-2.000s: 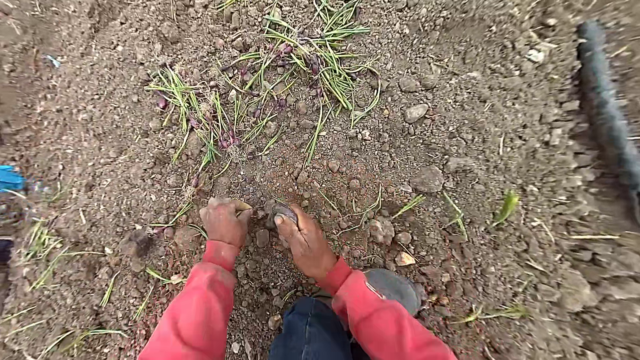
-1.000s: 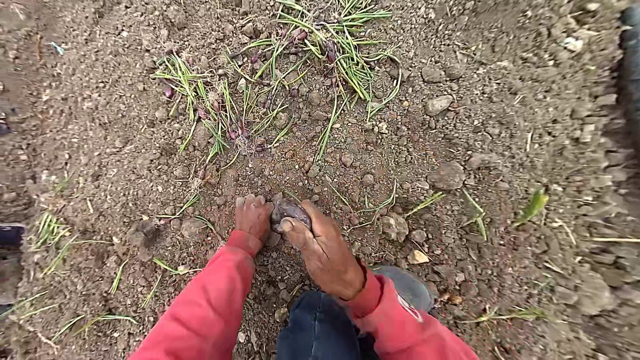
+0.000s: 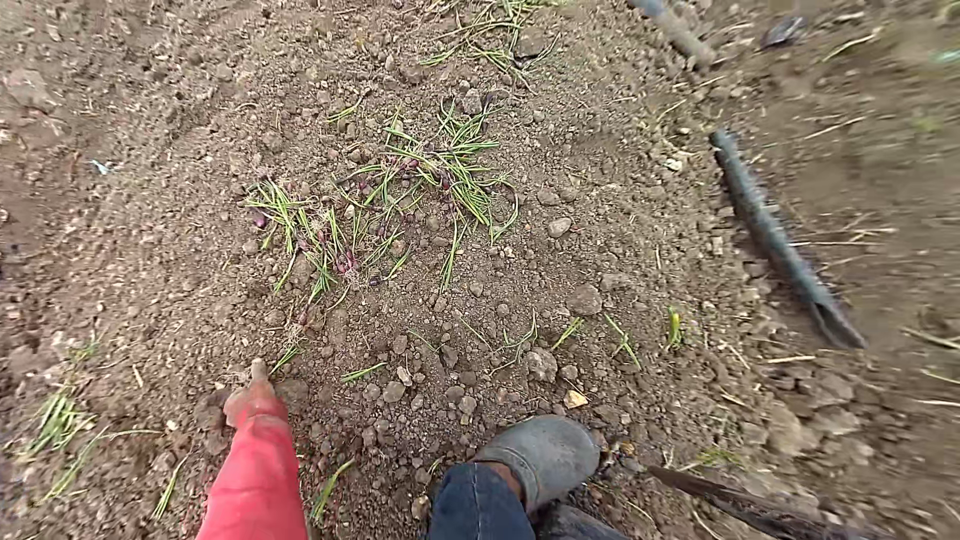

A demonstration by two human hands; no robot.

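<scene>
My left hand (image 3: 255, 396), in a red sleeve, reaches down to the soil at the lower left. Beside its fingertips lies a small onion seedling (image 3: 289, 352) with green leaves and pale roots; whether the fingers grip it I cannot tell. Above the hand, a loose bunch of purple onion seedlings (image 3: 330, 244) rests on the ground, and a second bunch (image 3: 454, 172) lies just to its right. Short green shoots (image 3: 364, 372) stick out of the soil in a rough row to the right of the hand. My right hand is out of view.
A grey shoe (image 3: 551, 454) and a blue trouser leg (image 3: 476, 506) are at the bottom centre. On the right lies a dark pipe (image 3: 776, 240), with another pipe piece (image 3: 675, 30) above. A dark strip (image 3: 742, 502) lies at the lower right. Stones and clods dot the soil.
My right hand, which held a dark stone-like object near the left hand, has gone out of view. My left hand has moved left, towards the seedling. The view has shifted.
</scene>
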